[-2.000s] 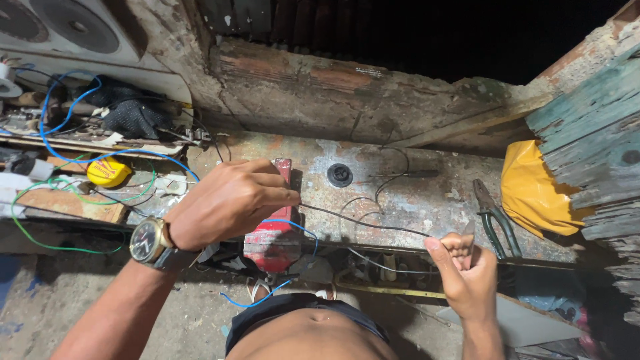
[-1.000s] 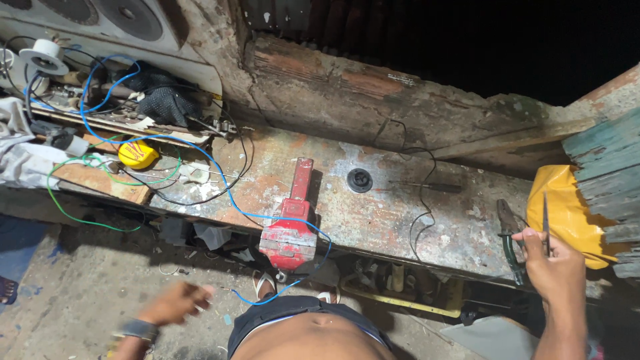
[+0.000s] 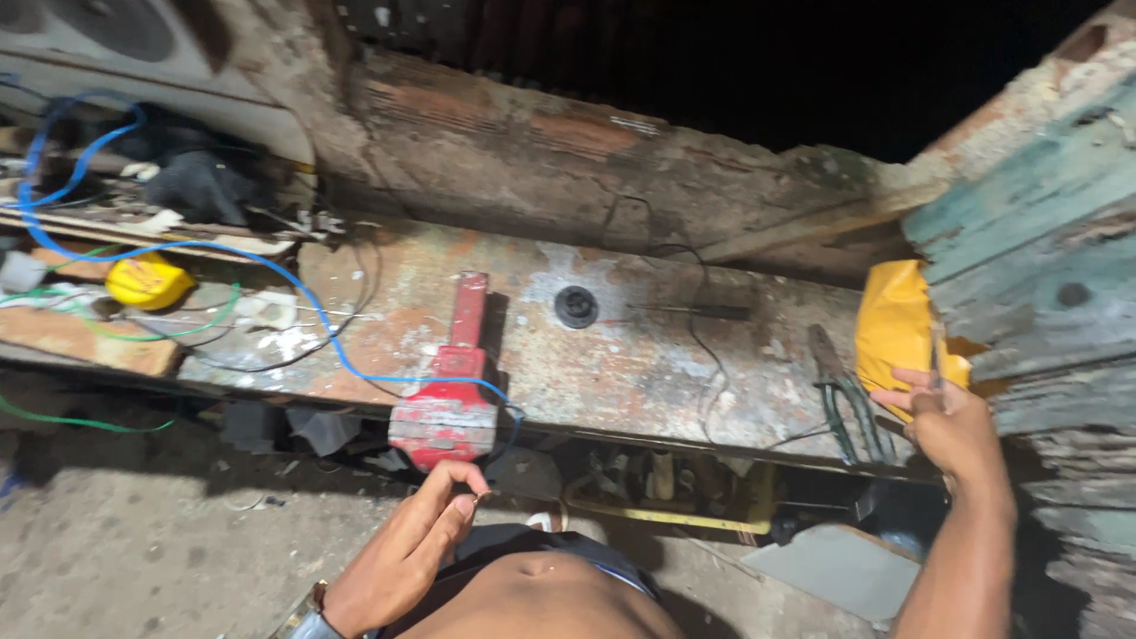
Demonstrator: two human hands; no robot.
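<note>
My left hand (image 3: 413, 541) pinches a thin coppery wire end (image 3: 482, 497) just below the red bench vise (image 3: 444, 422). A blue wire (image 3: 333, 333) runs from the left shelf across the vise and curls down close to those fingertips; whether it joins the pinched end cannot be told. At the right, my right hand (image 3: 950, 417) is closed around a narrow, blurred blade-like tool (image 3: 936, 355), in front of a yellow bag (image 3: 892, 319). Dark-handled pliers (image 3: 848, 408) lie just left of that hand. A slim screwdriver-like tool (image 3: 723, 312) and a round black part (image 3: 576, 306) rest on the workbench (image 3: 612, 382).
A shelf with black cloth (image 3: 209, 177) and wires stands at the left. Nearby are a yellow tape measure (image 3: 149, 281) and a green wire (image 3: 89, 420). Below the bench is a yellow crate (image 3: 670, 516) with several items. Weathered teal boards (image 3: 1038, 204) border the right side.
My left hand has moved from the lower left to below the vise and now pinches a wire end. The dark wire stretched between my hands two seconds ago is no longer held so.
</note>
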